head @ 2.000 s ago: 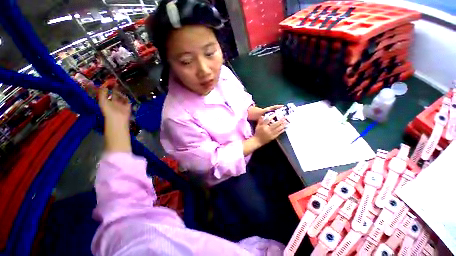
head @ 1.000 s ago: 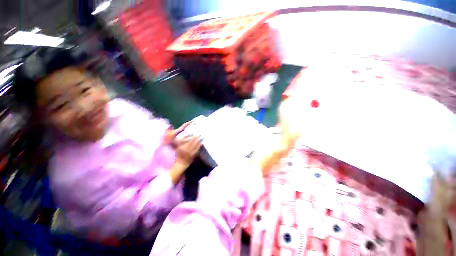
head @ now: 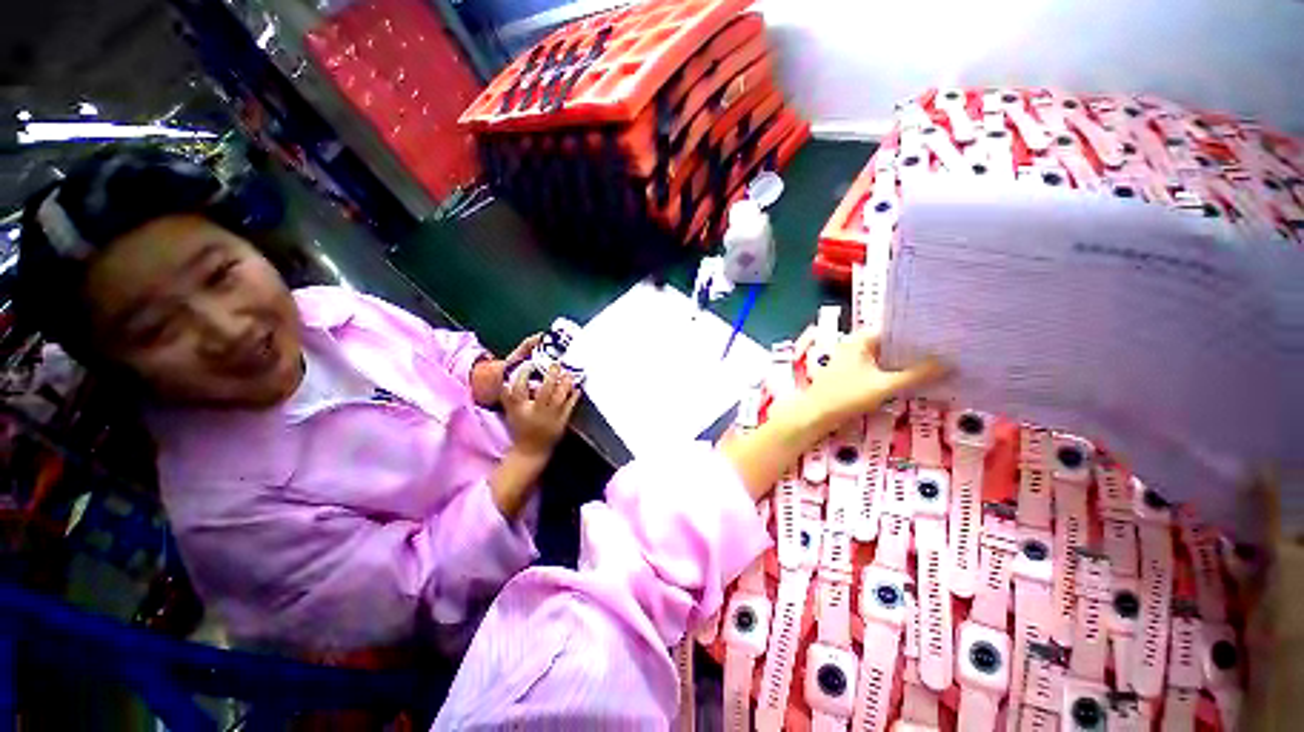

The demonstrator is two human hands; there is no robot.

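A white printed sheet (head: 1073, 308) with fine table lines is held up over trays of pale pink smartwatches (head: 983, 654). My left hand (head: 880, 375) grips the sheet's lower left edge between thumb and fingers. My right hand (head: 1266, 572) is at the right rim, blurred and cut off, by the sheet's lower right corner; its fingers cannot be made out. The watches lie in rows with their straps laid out flat, many showing round dark spots. A second group of watches (head: 1001, 129) lies behind the sheet.
A co-worker in pink (head: 343, 472) sits at the left, holding small white-and-black items (head: 546, 358). A blank-looking sheet (head: 665, 365), a blue pen (head: 741, 318) and a white bottle (head: 748, 240) lie beyond my left arm. Stacked red-orange trays (head: 644, 129) stand at the back.
My left arm has swung from the far left, where its hand was raised and empty, to the sheet and taken hold of it. The view has turned right. The sheet is now raised and tilted.
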